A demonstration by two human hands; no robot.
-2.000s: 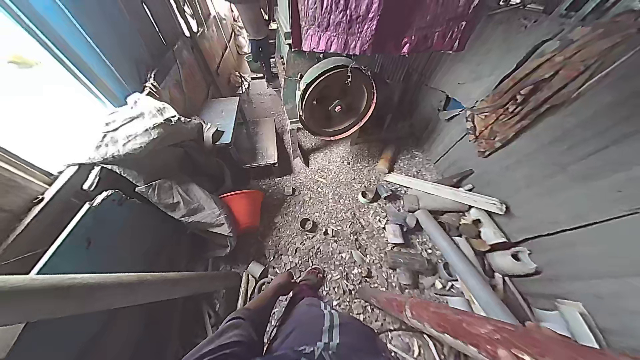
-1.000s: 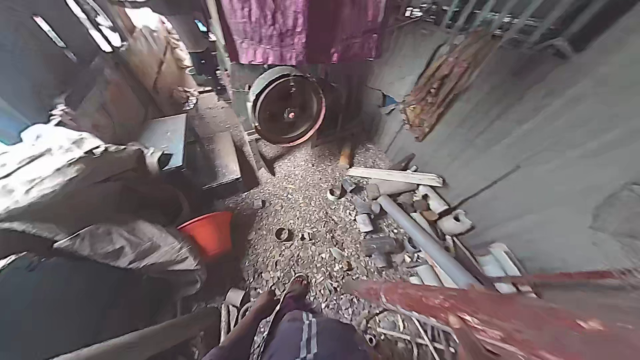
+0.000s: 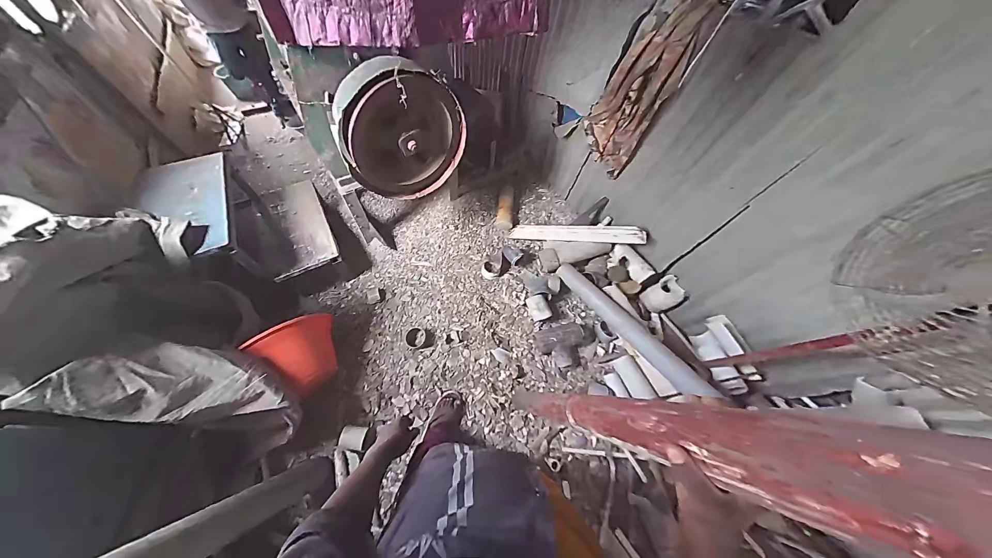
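My left hand (image 3: 395,435) hangs low, just left of my sandalled foot, near a short pipe piece (image 3: 354,439); whether its fingers hold anything is too blurred to tell. At lower right, my right hand (image 3: 701,492) grips a thick, worn, red-painted beam (image 3: 775,449), thumb below and fingertips over its upper edge. Beyond the beam, a long grey pipe (image 3: 635,329) lies among pipe offcuts and fittings (image 3: 562,337). A short pipe ring (image 3: 419,337) rests on the chip-covered floor ahead of my foot.
A large round wheel (image 3: 403,132) stands ahead under purple cloth (image 3: 418,19). On the left are an orange-red bucket (image 3: 298,353), a grey sheet (image 3: 155,380), a low blue-topped table (image 3: 190,194) and a pole (image 3: 225,511). A person's legs (image 3: 248,62) show at the back left. A grey wall bounds the right.
My right hand has come into view on the red beam, where the oldest frame did not show it. The view has turned to the right.
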